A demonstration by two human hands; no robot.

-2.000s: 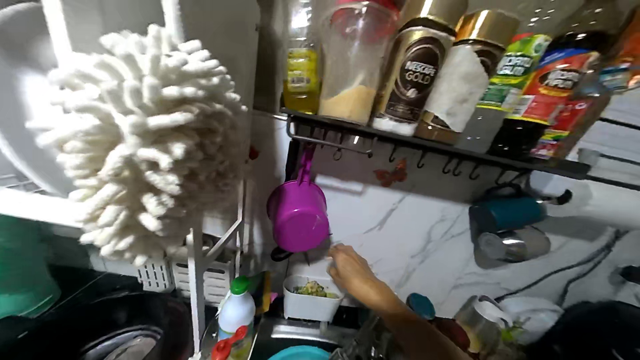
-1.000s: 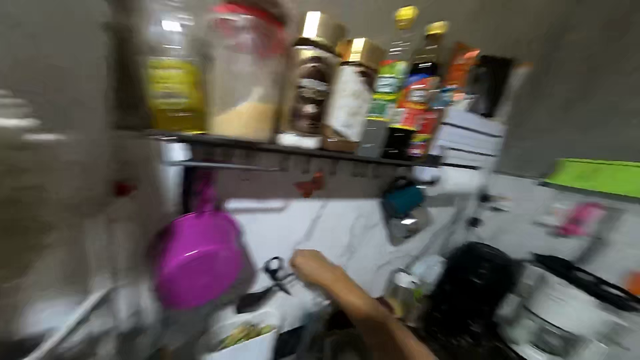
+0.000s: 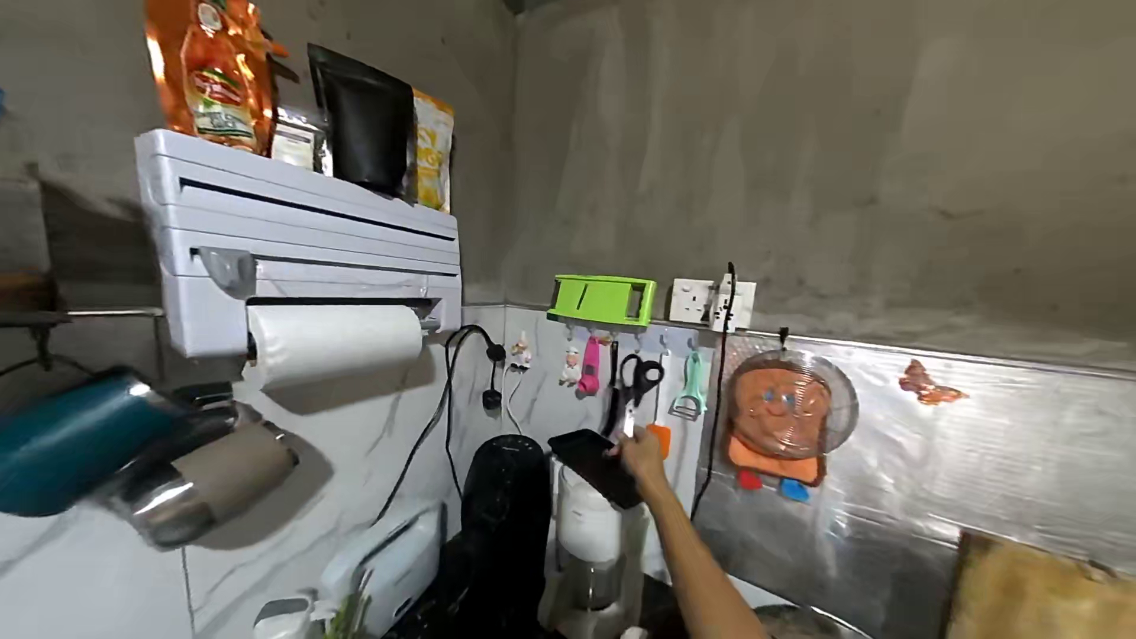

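Note:
My right hand (image 3: 641,453) is raised at the wall right of the middle, fingers closed on the blades of a pair of scissors (image 3: 641,380). The scissors stand upright with their black handles above my fingers, just under a row of small hooks. On either side hang a black-handled tool (image 3: 612,390), a pink utensil (image 3: 589,366), an orange-headed spatula (image 3: 658,437) and a green peeler (image 3: 691,386). A black tray (image 3: 596,466) lies behind my fingers on top of a white appliance (image 3: 587,524). My left hand is out of view.
Above the hooks are a green holder (image 3: 603,300) and sockets (image 3: 710,302) with a hanging black cable. At left are a paper towel roll (image 3: 337,344) in a white dispenser (image 3: 311,240) and hanging mugs (image 3: 80,444). A black appliance (image 3: 506,524) stands below.
The view has swung far to the right, from the shelf of jars and the purple pan to the utensil hooks. My right hand has moved with the scissors to the hooks.

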